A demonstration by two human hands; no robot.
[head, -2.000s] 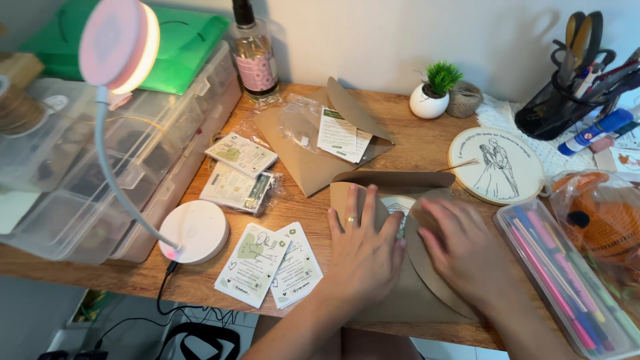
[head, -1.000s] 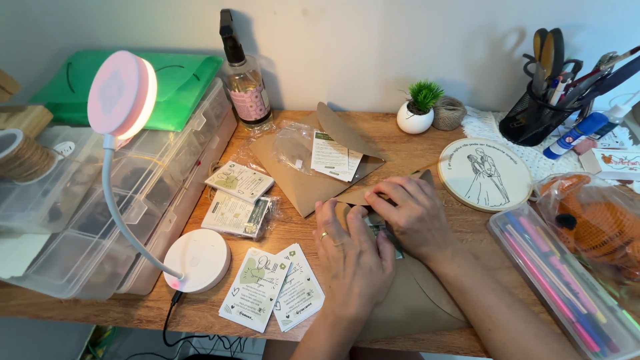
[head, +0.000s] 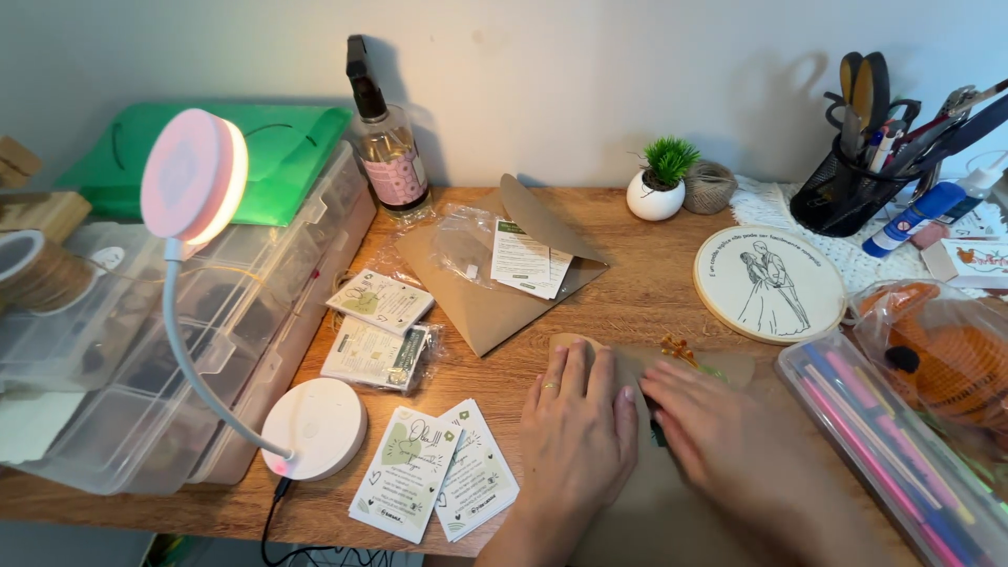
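Observation:
A brown kraft paper envelope [head: 630,504] lies at the table's front edge under both of my hands. My left hand [head: 579,425] rests flat on its left flap, fingers spread a little, a ring on one finger. Close beside it, my right hand [head: 709,425] lies on the envelope and is blurred; its fingertips point to the left hand. Between the hands shows a small dark green piece [head: 657,433], mostly covered. Dried orange flowers [head: 679,346] with a green stem stick out above my right hand. Another kraft envelope [head: 472,315] with printed cards [head: 524,260] lies behind.
At left stand a lit lamp [head: 315,429] and plastic organizer boxes [head: 236,315]. Printed cards [head: 405,472] lie nearer. A spray bottle [head: 390,157] and potted plant [head: 657,193] stand behind. At right are an embroidery hoop [head: 770,285], a marker case [head: 890,441] and a mesh pen holder [head: 850,189].
My hands have come apart from their overlapping pose of a second ago, the right one moving down and right. The orange flowers now show above it.

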